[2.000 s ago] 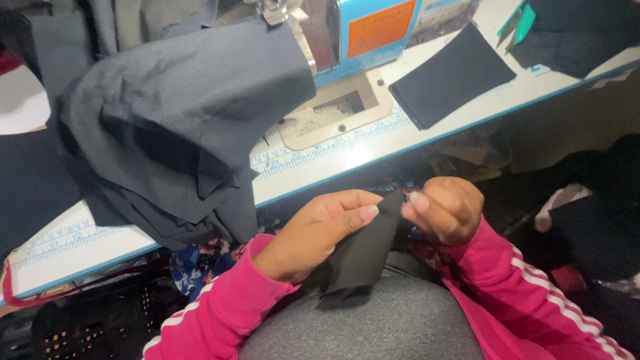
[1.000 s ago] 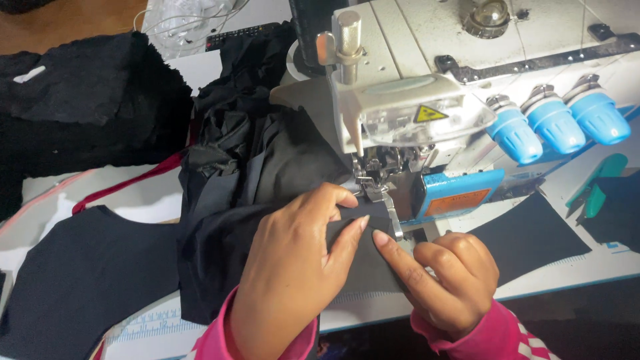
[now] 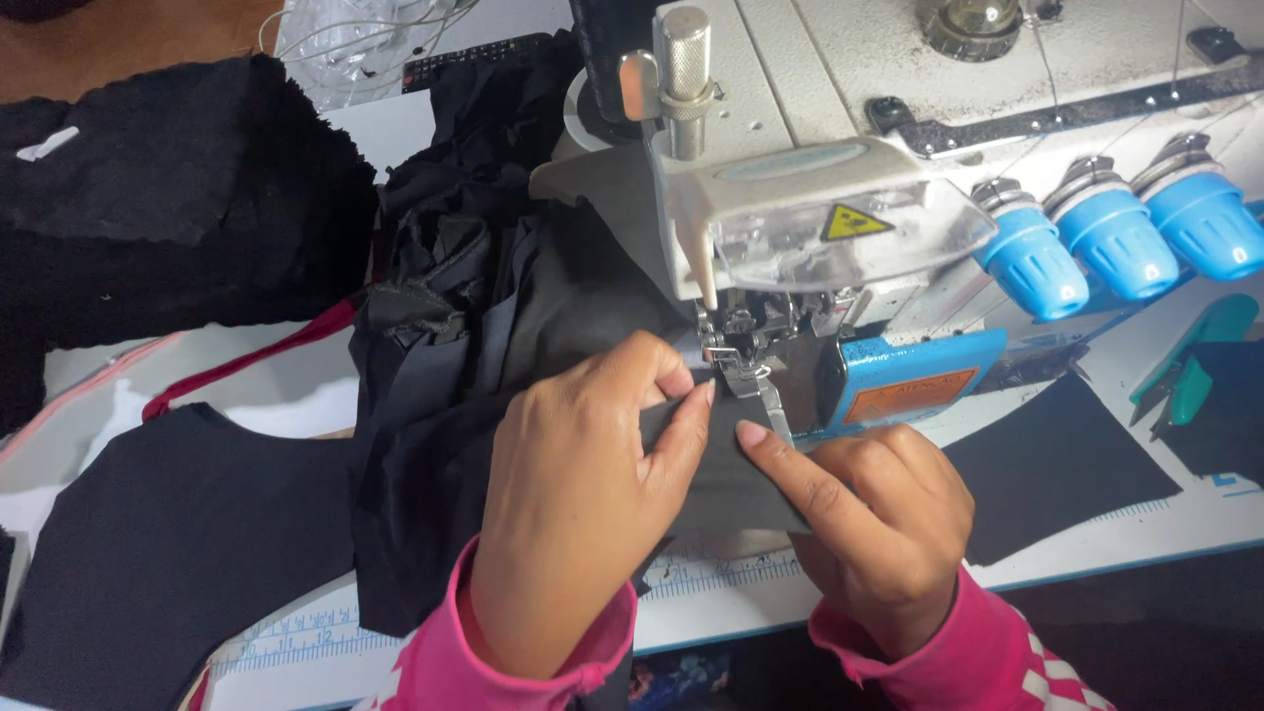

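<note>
A dark fabric piece (image 3: 736,484) lies with its edge at the metal presser foot (image 3: 768,395) of a white overlock sewing machine (image 3: 780,188). My left hand (image 3: 592,474) pinches the fabric's left part between thumb and bent index finger, just left of the foot. With its index finger extended, my right hand (image 3: 879,513) presses on the same piece below the foot; its other fingers are curled, and its thumb is hidden. Bunched black fabric (image 3: 425,395) lies left of my left hand. The needle area is partly covered by the clear guard (image 3: 849,232).
Blue tension knobs (image 3: 1111,237) line the machine's front. To the right lie a cut dark piece (image 3: 1062,469) and green-handled thread snippers (image 3: 1190,380). On the left are a dark cut panel (image 3: 188,543), black fabric (image 3: 178,197) and a red strip (image 3: 262,360). Ruler markings run along the table edge.
Two seconds ago both hands held dark fabric in front of the table; now they are at the presser foot with fabric. The view has shifted toward the machine. Since one second ago, little has changed.
</note>
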